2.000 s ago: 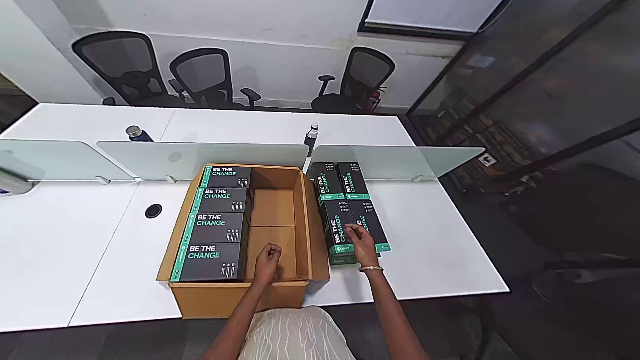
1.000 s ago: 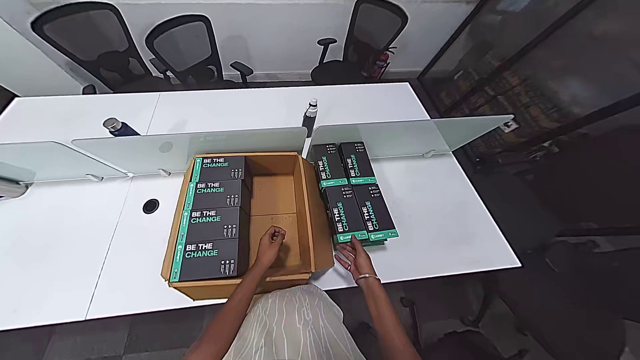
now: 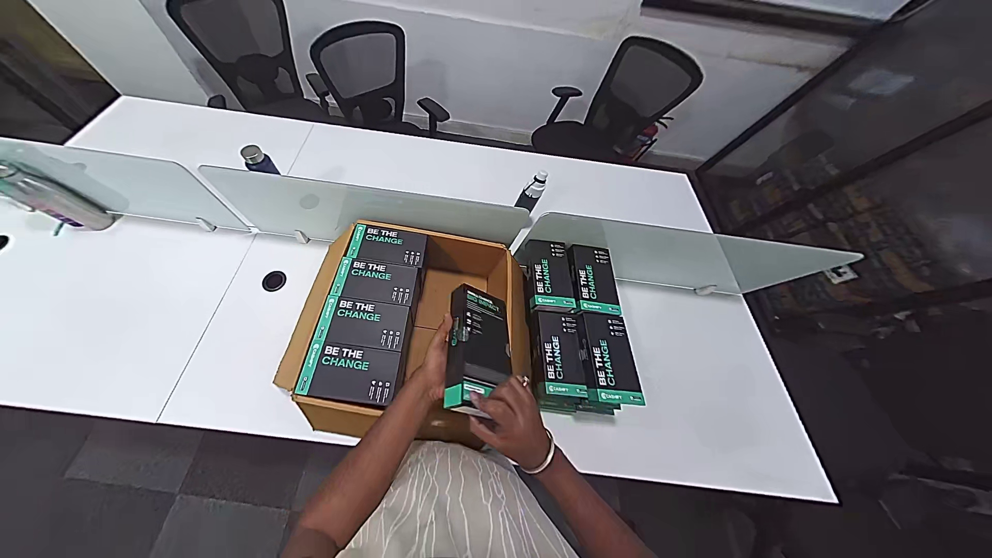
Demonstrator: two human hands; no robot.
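Both my hands hold one black box with a green end (image 3: pixel 479 341) over the right half of an open cardboard carton (image 3: pixel 306 341). My left hand (image 3: pixel 435 363) grips its left side, and my right hand (image 3: pixel 510 415) holds its lower end. Along the carton's left side lies a column of several similar black and green boxes (image 3: pixel 360 324), their printed faces up. More such boxes (image 3: pixel 562 353) stand in stacks on the white table (image 3: pixel 697 403), just right of the carton. The carton's bottom shows above the held box.
Frosted glass dividers (image 3: pixel 666 252) cross the table behind the carton. Bottles stand near them: a dark one with a metal cap (image 3: pixel 257 159), a black and white one (image 3: pixel 532 190) and a clear one (image 3: pixel 58 198). Mesh chairs (image 3: pixel 364 70) stand beyond. A round cable grommet (image 3: pixel 273 280) lies left.
My right hand has moved left from the stacks on the table to the carton. A black box is now in both hands; my left hand was over the carton without one.
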